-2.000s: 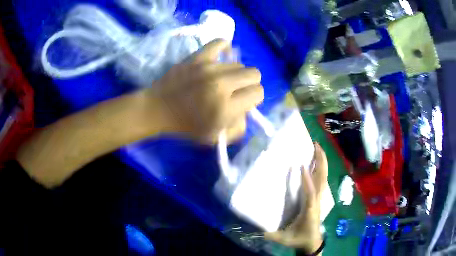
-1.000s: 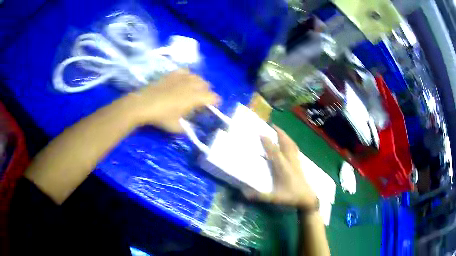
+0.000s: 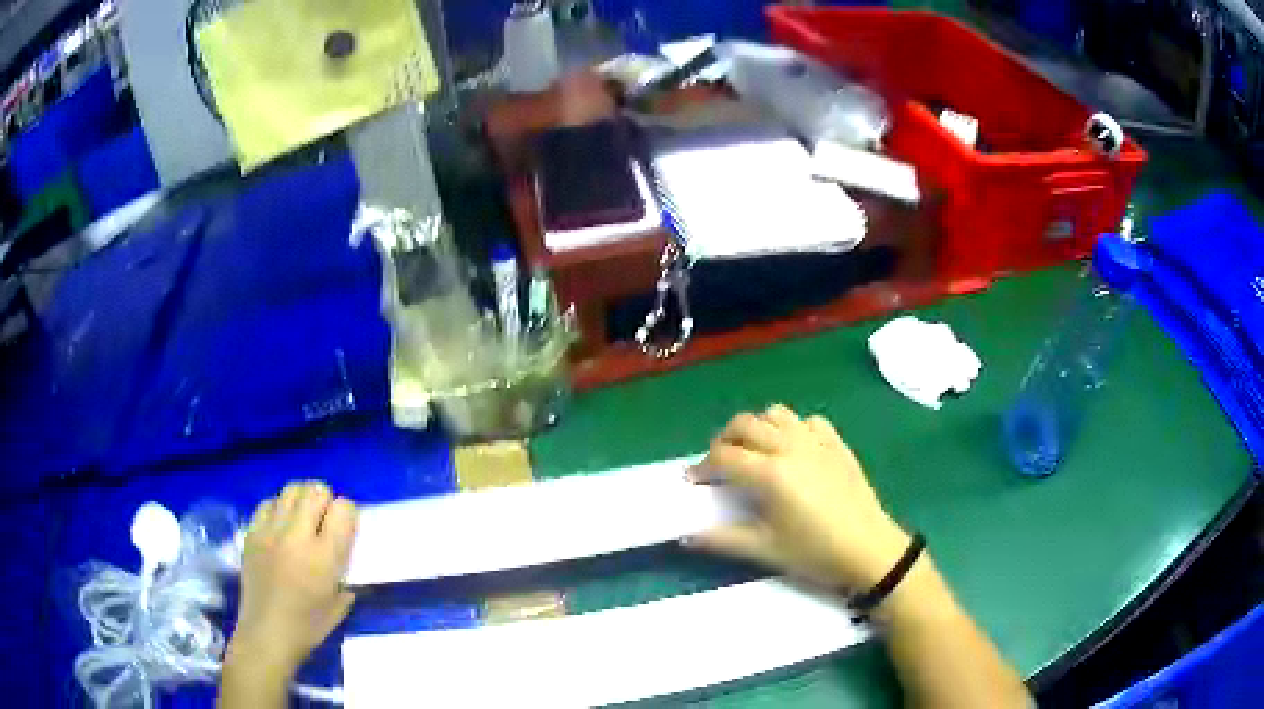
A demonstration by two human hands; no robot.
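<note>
Two long white power strips lie across the bench. My left hand (image 3: 291,575) is closed around the left end of the far power strip (image 3: 527,528). My right hand (image 3: 797,499) grips the same strip near its right end. The near power strip (image 3: 596,655) lies in front of it, a gap apart, with its right end by my right wrist. A bundled white power cord (image 3: 132,623) in clear plastic lies on the blue sheeting at the left, with a white plug (image 3: 155,533) at its top.
Behind the strips stand a pen holder (image 3: 492,381) and a brown tray (image 3: 617,363) with a phone (image 3: 593,180) and notebook (image 3: 756,194). A red tote (image 3: 1040,208) is at the back right. A crumpled white lump (image 3: 925,360) and a water bottle (image 3: 1067,374) lie on the green mat (image 3: 1109,513).
The view has swung towards the tray and red tote. My left hand has moved from the cords to the far strip's left end. The two strips now lie apart, side by side.
</note>
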